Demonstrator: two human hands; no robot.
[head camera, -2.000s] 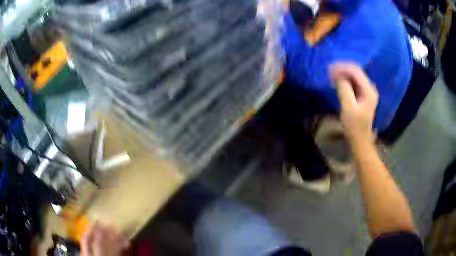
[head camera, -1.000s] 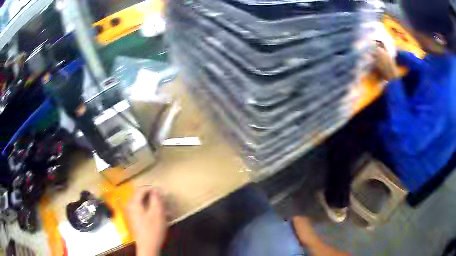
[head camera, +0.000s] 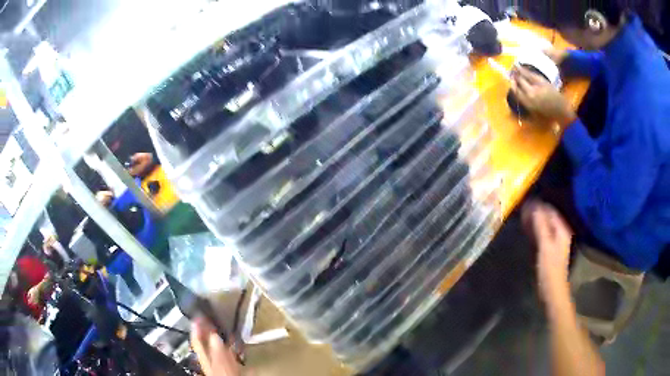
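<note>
A tall stack of clear ribbed plastic trays with dark parts inside fills the middle of the head view, tilted by the lens. My left hand is at the lower left, blurred and cut off by the bottom edge, beside a dark object; whether it holds anything cannot be told. My right hand is raised to the right of the stack, apart from it, blurred, with nothing visible in it.
A person in blue sits at the right, hands on a white and black part over an orange surface. A stool stands below. A white bent strip lies on the cardboard-covered bench. Other people are at the far left.
The view has swung up toward the tray stack, which now looks larger. The round black housing and white paper have left the view. My right hand has come up beside the stack.
</note>
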